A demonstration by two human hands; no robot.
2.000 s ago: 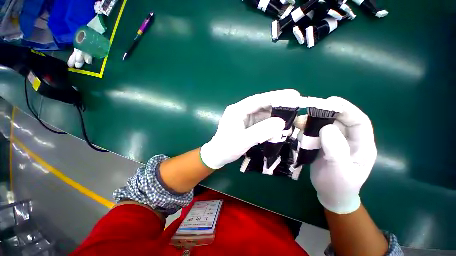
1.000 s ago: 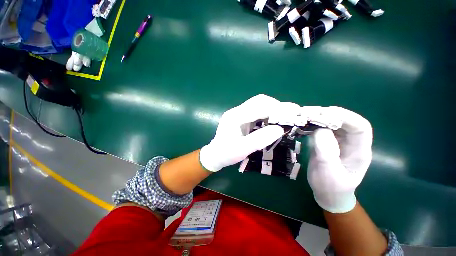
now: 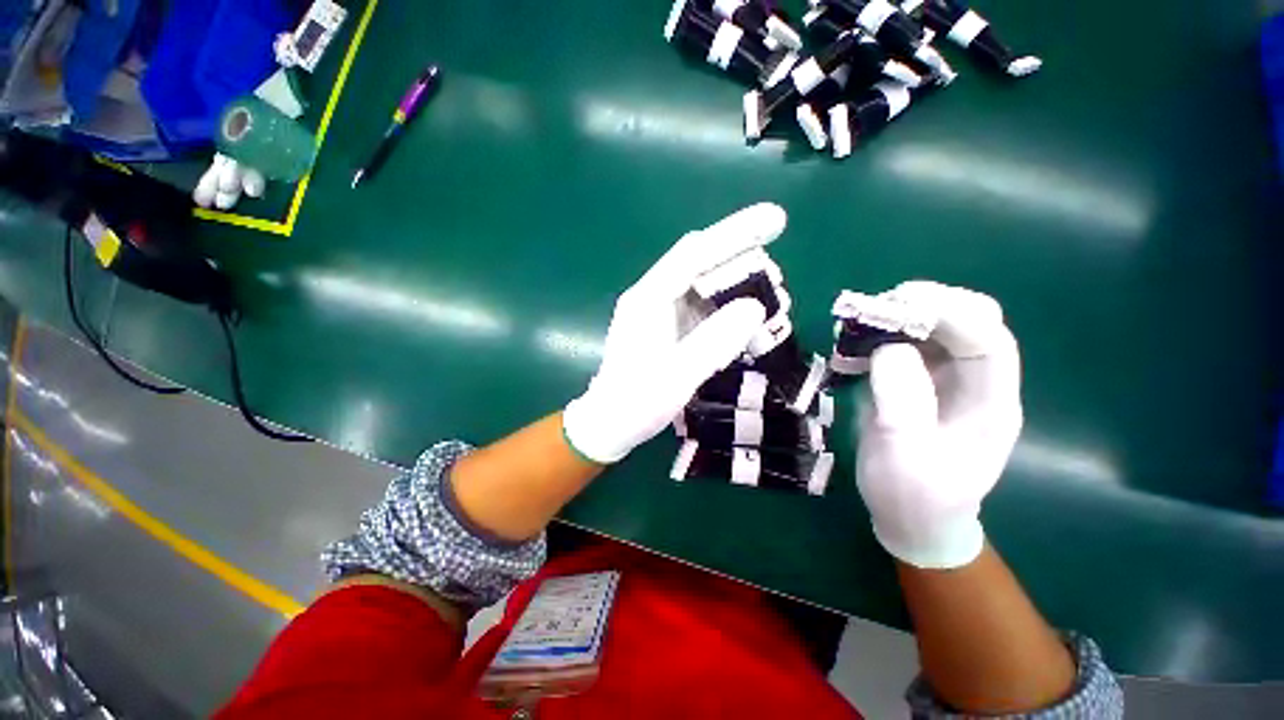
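Note:
My left hand (image 3: 676, 338), in a white knit glove, holds a short black wire harness (image 3: 746, 293) with a white connector bar and a white middle band between thumb and fingers. My right hand (image 3: 936, 422), gloved too, holds another harness (image 3: 866, 335) by its end, its white connector bar facing up; my fingers hide part of it. The two hands are apart. Below and between them, a group of several harnesses (image 3: 749, 425) lies side by side on the green mat, white bands lined up.
Several loose harnesses (image 3: 845, 71) lie at the far side. A purple and black pen (image 3: 397, 124) lies at the upper left, near a green roll (image 3: 265, 138), white finger-like items (image 3: 228, 182) and blue bins (image 3: 211, 63). A black corded tool (image 3: 155, 253) is at the left edge.
My hands have moved apart. My left hand has turned, its forefinger now raised, and its harness is more visible. My right hand still holds its harness, with the connector bar up.

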